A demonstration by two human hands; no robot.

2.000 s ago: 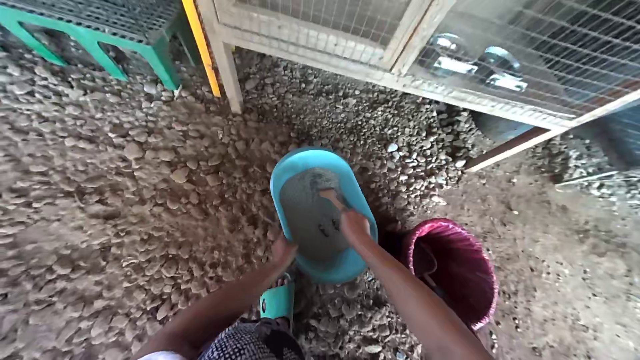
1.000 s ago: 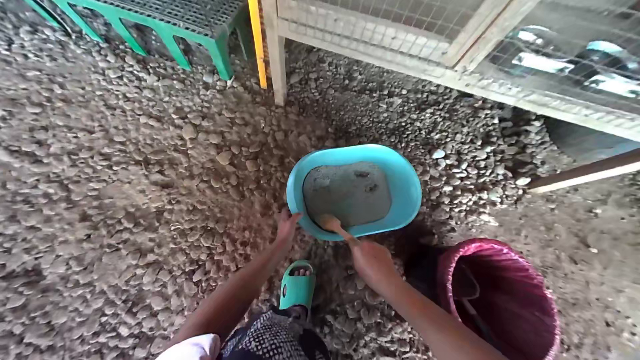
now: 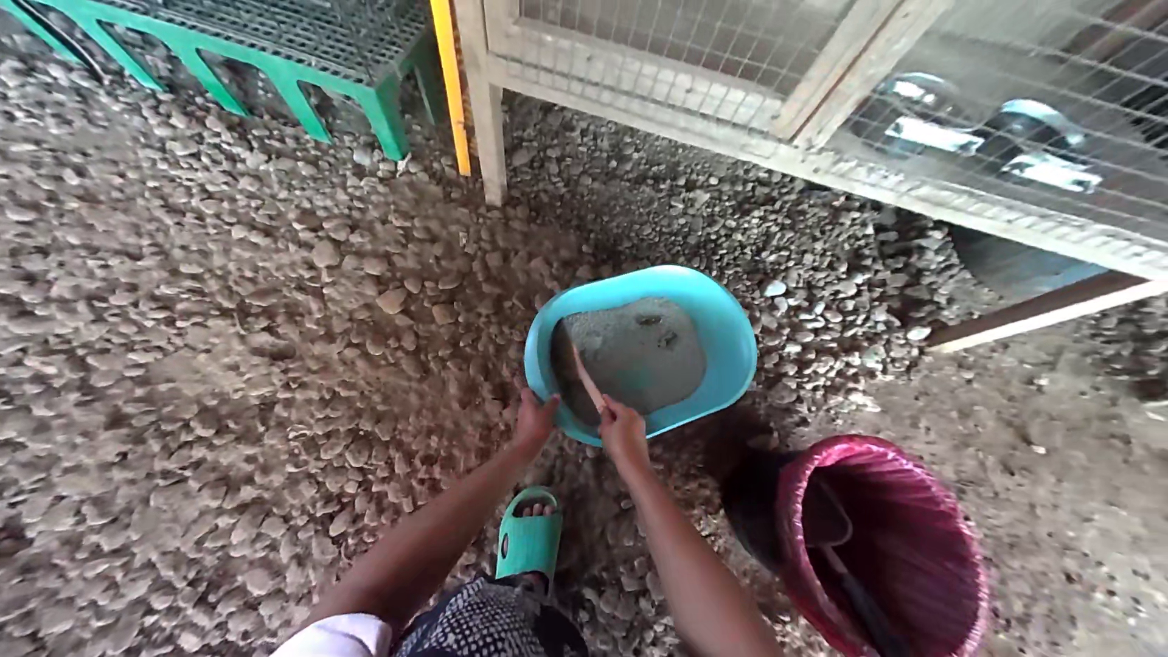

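A light-blue oval plastic basin (image 3: 727,365) holds grey, sand-like granular material (image 3: 639,351) with a few dark clumps near its far side. My left hand (image 3: 536,418) grips the basin's near left rim, thumb over the edge. In my right hand (image 3: 622,429) is the handle of a wooden utensil (image 3: 587,379), which reaches into the left part of the basin; its far end is hard to make out against the material.
A bin with a crumpled magenta liner (image 3: 972,557) stands at the lower right, a long-handled thing inside. Beyond are a wood-framed wire mesh cage (image 3: 639,87) with metal bowls, a green plastic stand (image 3: 388,119) and a yellow pole (image 3: 450,87). My green slipper (image 3: 529,545) rests on pebbly ground.
The wooden utensil has gone from the basin's middle, two seconds ago, to its left side. The basin has turned from lengthwise to more crosswise in view. My left hand stays at its rim.
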